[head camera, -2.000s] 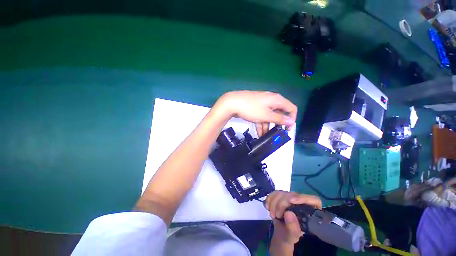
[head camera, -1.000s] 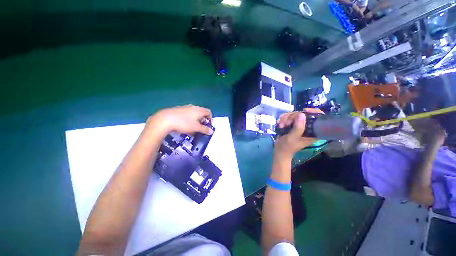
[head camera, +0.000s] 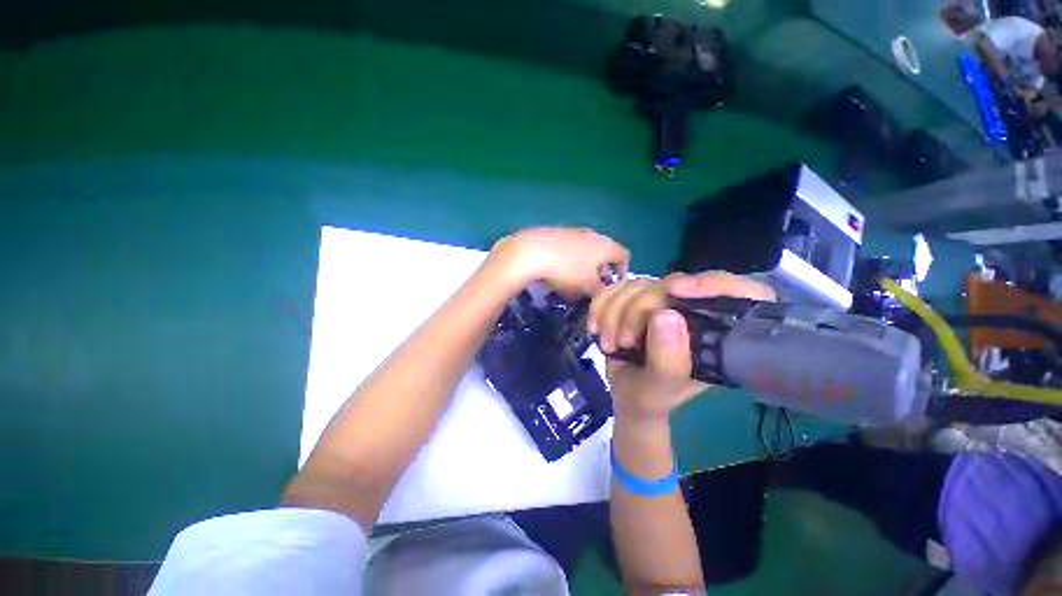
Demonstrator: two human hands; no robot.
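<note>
The black unit point(head camera: 542, 378) lies on the white work mat point(head camera: 367, 338), with a silver and white detail on its lower part. My left hand point(head camera: 561, 259) holds the unit at its upper side; its fingertips are partly hidden. My right hand point(head camera: 664, 338), with a blue wristband, grips the electric screwdriver point(head camera: 815, 367) by its dark front end. The screwdriver lies nearly level, its grey body pointing right and its front end over the unit's right side. The bit's tip and the unit's arm are hidden behind my right hand.
The screw feeder point(head camera: 769, 233) stands just beyond my right hand. Another black unit point(head camera: 672, 76) lies on the green bench at the back. A yellow hose point(head camera: 937, 332) runs at the screwdriver's rear. A person in purple point(head camera: 1007, 524) is at the lower right.
My right hand and the screwdriver have moved from the unit's lower end to the feeder, then back over the unit's upper right side. My left hand stays on the unit. The view has swung right, then back.
</note>
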